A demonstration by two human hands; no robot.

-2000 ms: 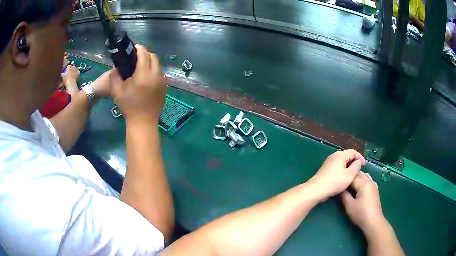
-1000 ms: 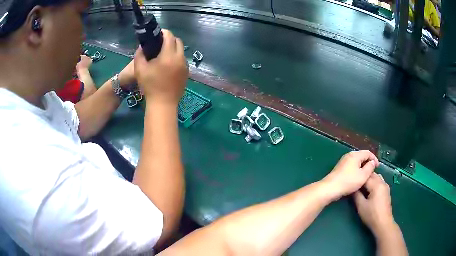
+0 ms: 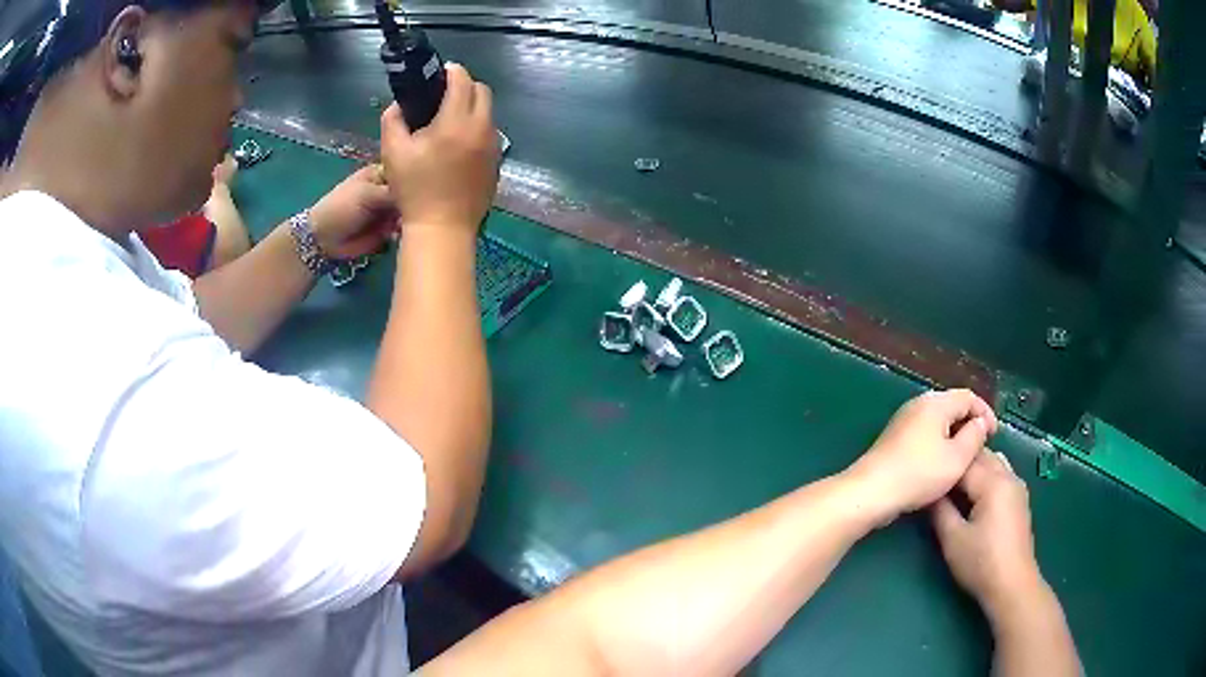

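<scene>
My left hand [image 3: 922, 456] and my right hand [image 3: 989, 529] meet above the bench, near its far edge on the right. Their fingertips are pinched together. A small pale edge shows beside my right fingers, but the fingers hide what they may hold. Several silver rounded-square housings [image 3: 723, 355] lie in a loose pile on the green bench [image 3: 741, 470], left of my hands. Some show green inside. A small greenish piece [image 3: 1047, 459] lies just right of my hands, by the green rail.
A neighbour [image 3: 225, 437] sits at the left, gripping a black screwdriver [image 3: 417, 82] upright. A green tray [image 3: 513, 280] lies by the neighbour's forearm. The dark conveyor belt [image 3: 820, 172] carries small parts beyond the red-brown strip [image 3: 794, 315]. A green rail [image 3: 1144, 472] is at right.
The view has shifted a little. The neighbour's lower hand has come into clearer view below the driver. A small part now shows on the belt at right. My hands stay together with slight finger movement.
</scene>
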